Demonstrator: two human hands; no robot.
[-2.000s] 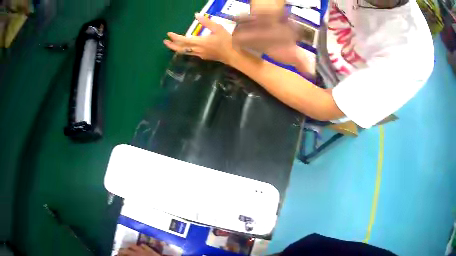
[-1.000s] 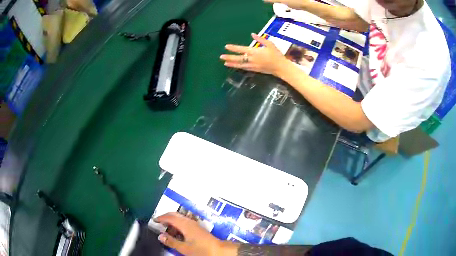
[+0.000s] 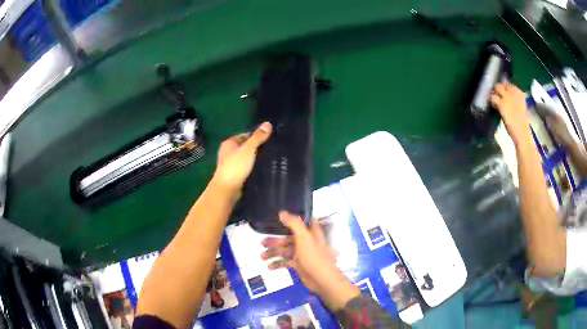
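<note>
A black housing (image 3: pixel 283 141) is held upright in the view, its plain closed side showing, over the green belt and the edge of the printed sheet (image 3: pixel 241 260). My left hand (image 3: pixel 239 157) grips its left edge with the thumb on the closed side. My right hand (image 3: pixel 306 250) is at its lower end, thumb on the face near the rim and fingers partly spread beneath. The housing's open side is hidden. A white cover (image 3: pixel 409 218) lies on the right part of the sheet, with a small dark mark at its lower end.
Another black housing with a silver strip (image 3: pixel 138 157) lies on the green belt (image 3: pixel 380 71) at left, its cord trailing upward. A coworker's hand (image 3: pixel 512 106) touches a housing (image 3: pixel 490 80) at right. Stacked black housings (image 3: pixel 48 299) stand at lower left. A dark glossy surface (image 3: pixel 479 193) lies right of the cover.
The view has swung left. Both my hands are now on a black housing; a second ago one hand was over the sheet. The coworker's hand has reached the housing at right.
</note>
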